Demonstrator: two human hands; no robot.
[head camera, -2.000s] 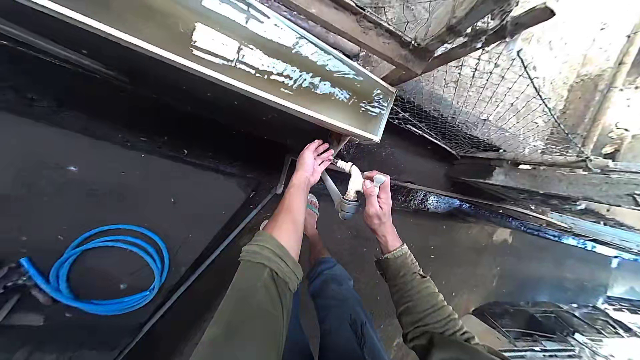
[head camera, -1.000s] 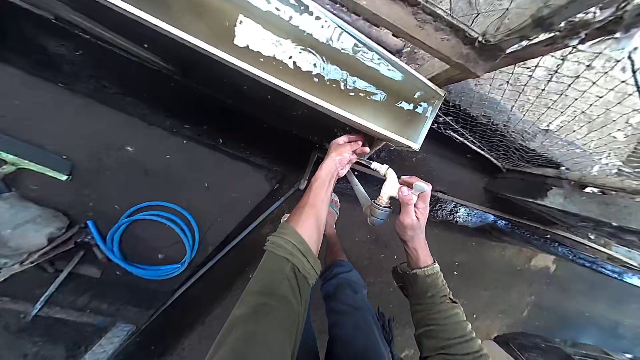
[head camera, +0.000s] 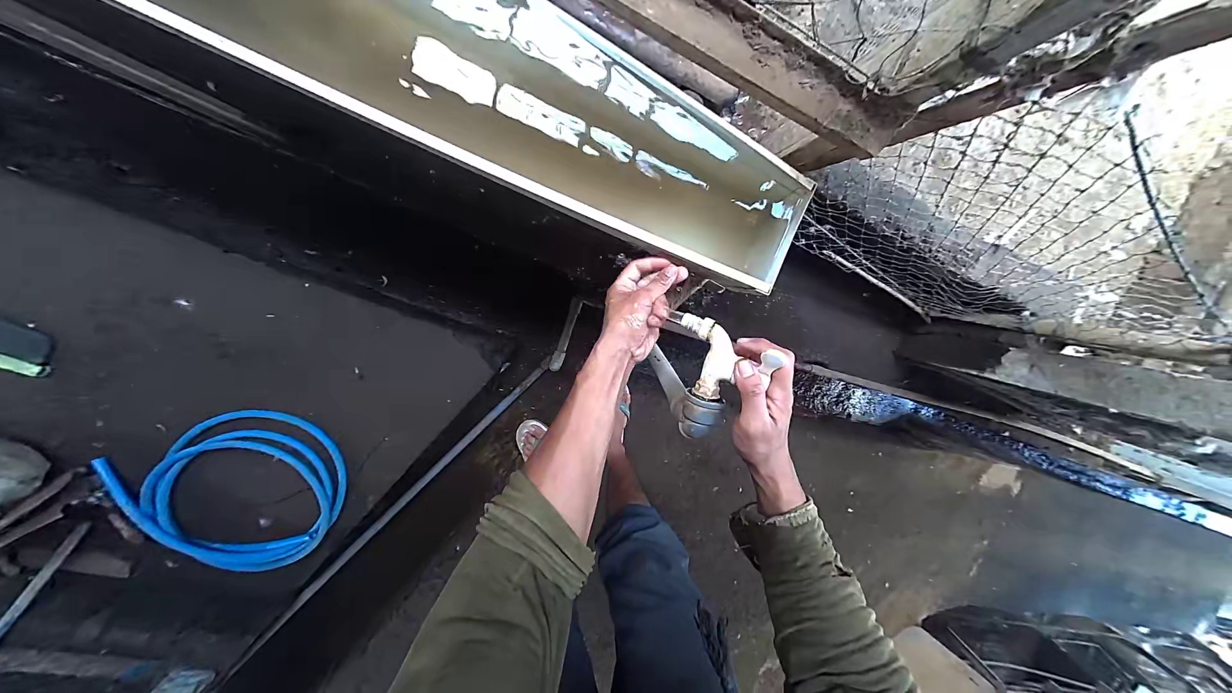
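A cream plastic tap (head camera: 717, 361) stands on a grey pipe fitting (head camera: 701, 414) in the middle of the view. My right hand (head camera: 765, 399) is closed around the tap's pale handle. At the tap's outlet, beside the end of the long trough, my left hand (head camera: 637, 313) has curled, wet-looking fingers; whether it grips the outlet or only lies in the flow cannot be told. The long metal-edged trough (head camera: 462, 164) holds murky water with bright reflections. A grey pipe (head camera: 666, 375) slants down to the fitting.
A coiled blue hose (head camera: 241, 556) lies on the dark floor at the left, near wood pieces (head camera: 58, 568) and a stone. Wire netting (head camera: 1020, 212) and wooden beams (head camera: 751, 72) border the upper right. A wet gutter (head camera: 866, 399) runs off to the right. My feet are just below the tap.
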